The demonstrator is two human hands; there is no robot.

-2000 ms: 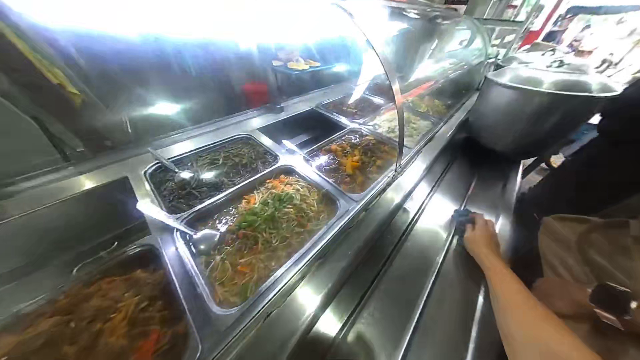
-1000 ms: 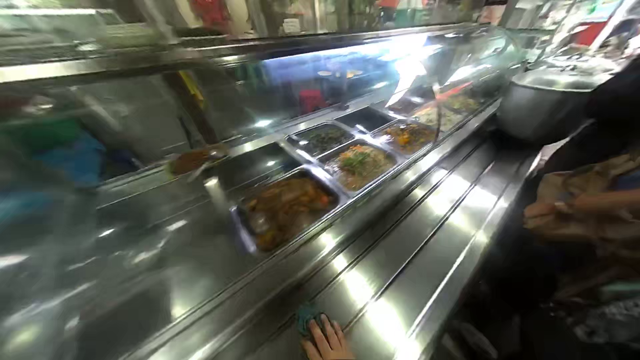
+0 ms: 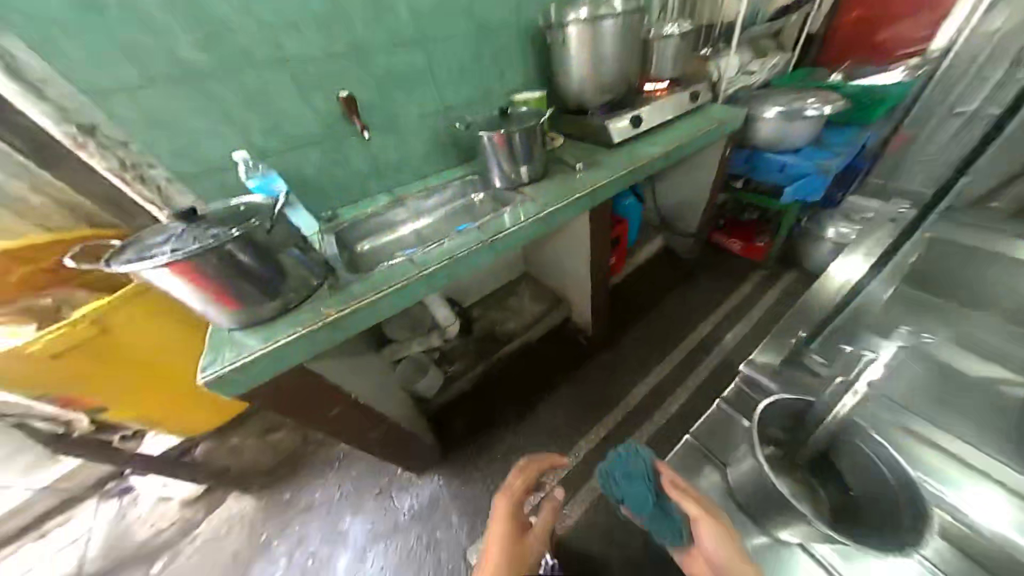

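My right hand [image 3: 704, 528] grips a bunched teal cloth [image 3: 644, 492] at the bottom centre of the head view. To its left, my left hand [image 3: 524, 512] is raised over the floor with its fingers apart and curved, holding nothing. Just right of the cloth stands a deep metal pot [image 3: 896, 500] on the steel counter, with a ladle [image 3: 852, 392] leaning in it.
Ahead runs a green-tiled counter [image 3: 448, 268] with a steel sink [image 3: 416, 224], lidded pots [image 3: 232, 272], a blue-labelled plastic bottle [image 3: 276, 192] and a gas stove [image 3: 656, 116]. A yellow sheet [image 3: 120, 360] hangs at left. Pipes and a white container [image 3: 418, 374] lie beneath the sink.
The view has swung from the steel food counter with its trays to the sink area. My left hand has come into view. The cloth, on the steel surface before, is now held above the floor.
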